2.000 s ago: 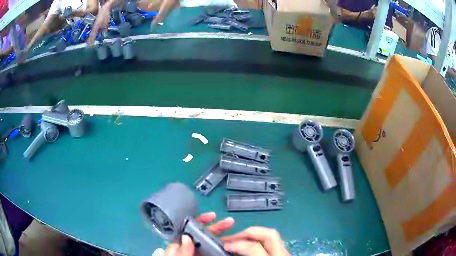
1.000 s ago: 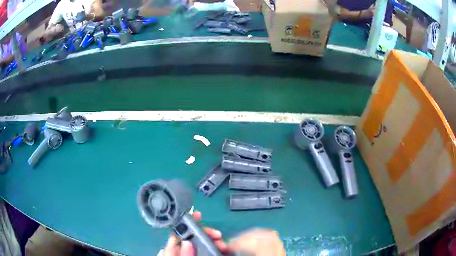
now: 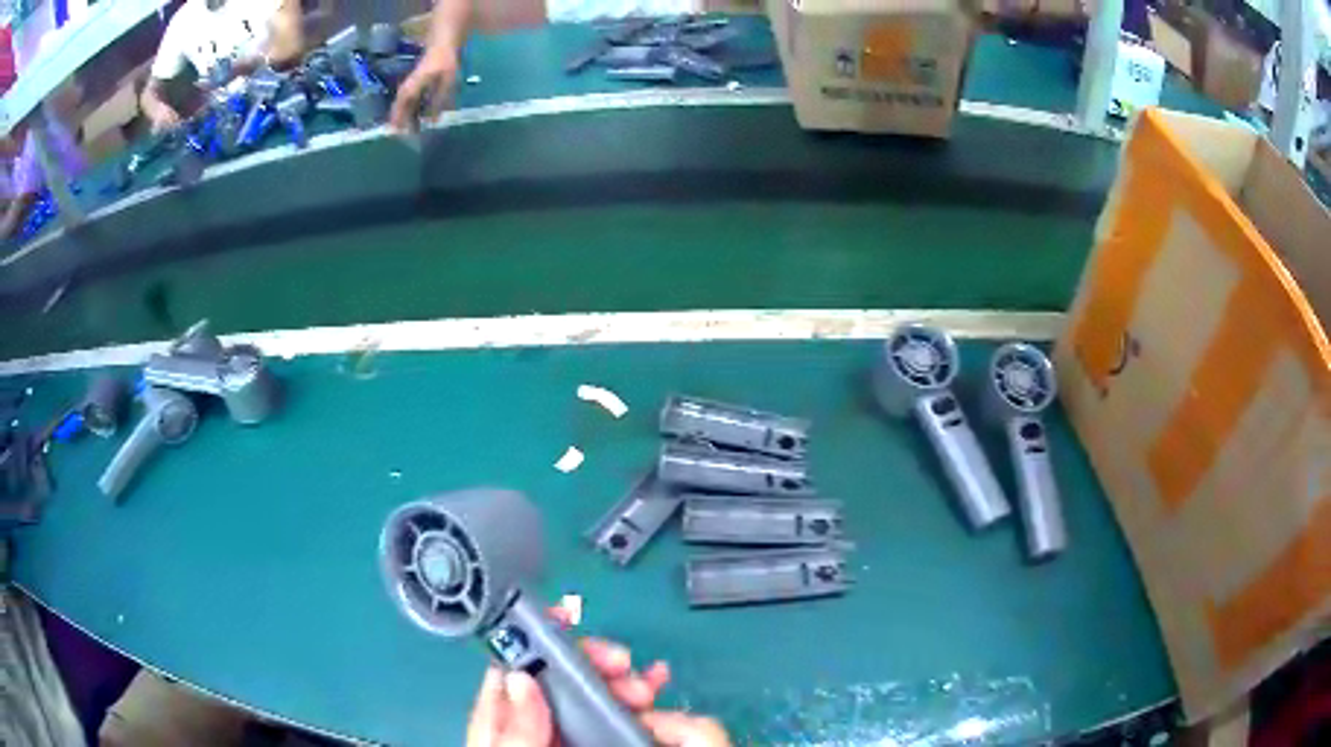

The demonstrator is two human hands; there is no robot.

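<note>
A grey handheld fan (image 3: 464, 566) is held near the front edge of the bench, its round grille facing up and left. Its handle slants down to the right and no blue shows. My left hand (image 3: 511, 706) is around the handle just below the head. My right hand (image 3: 679, 721) is at the lower part of the handle, partly cut off by the picture's bottom edge. Several loose handle covers (image 3: 762, 523) lie right of the fan. Two closed-handle fans (image 3: 956, 460) lie beside the taped carton (image 3: 1190, 423).
More grey fans (image 3: 205, 377) lie at the left. Beyond the pale rail (image 3: 584, 333) runs the dark green conveyor belt (image 3: 613, 260). Across it are another worker's hand (image 3: 431, 91), a pile of fans with blue cells, and a carton (image 3: 872, 66). Small pale scraps (image 3: 600, 399) lie mid-bench.
My right hand has moved down, more out of the picture. The fan has shifted slightly up and left. Another worker's hand has come in over the far rail. The view has shifted slightly.
</note>
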